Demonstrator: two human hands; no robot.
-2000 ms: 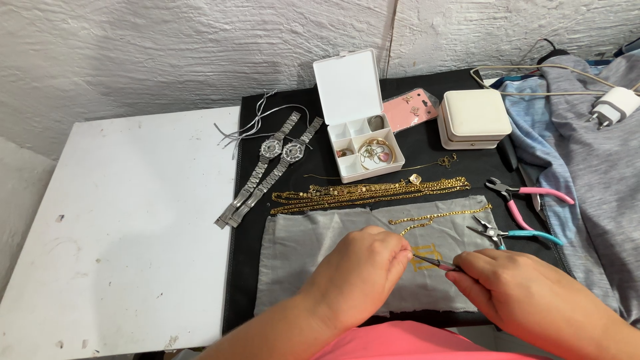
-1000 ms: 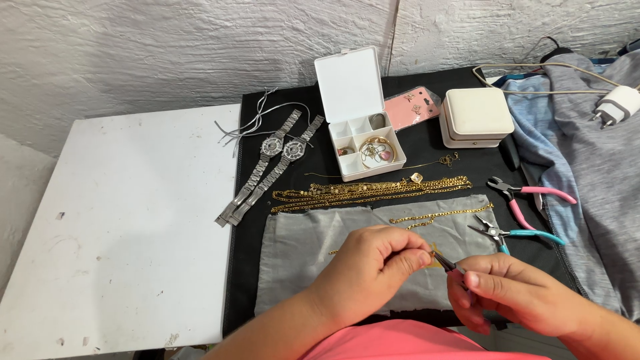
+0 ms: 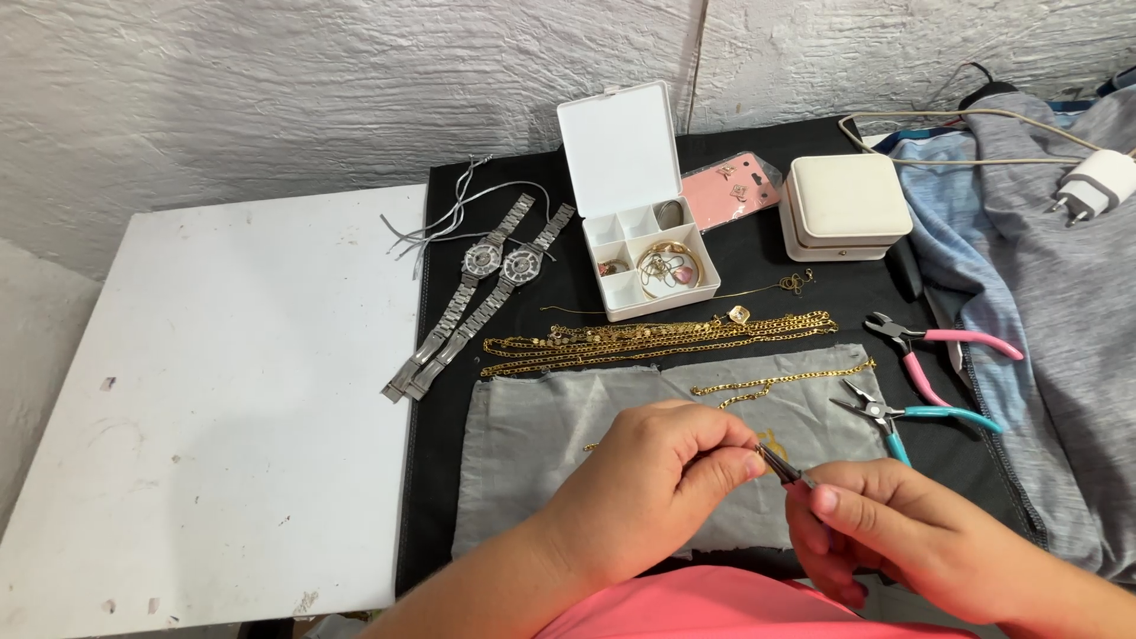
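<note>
Over the grey cloth (image 3: 550,479), my left hand (image 3: 661,470) pinches a tiny gold-coloured piece between thumb and forefinger; its shape is mostly hidden. My right hand (image 3: 887,524) grips jewellery pliers (image 3: 783,468), whose narrow jaws point at the left fingertips and meet the small piece. A gold chain (image 3: 799,377) lies on the cloth beyond my hands, and a short chain end (image 3: 590,447) shows beside my left hand. Several gold chains (image 3: 657,344) stretch along the cloth's far edge. To the right lie pink-handled cutters (image 3: 919,342) and teal-handled pliers (image 3: 887,413).
Behind the chains are an open white compartment box (image 3: 657,297) with jewellery, a pink earring card (image 3: 732,191) and a closed cream box (image 3: 846,209). Two metal wristwatches (image 3: 482,259) lie left, near grey cords (image 3: 457,209). Clothing (image 3: 1047,293) and a white charger (image 3: 1096,186) are at right.
Since two seconds ago, both hands have shifted slightly to the right, and the pliers now slant more steeply. The tools and chains beyond the hands lie where they were.
</note>
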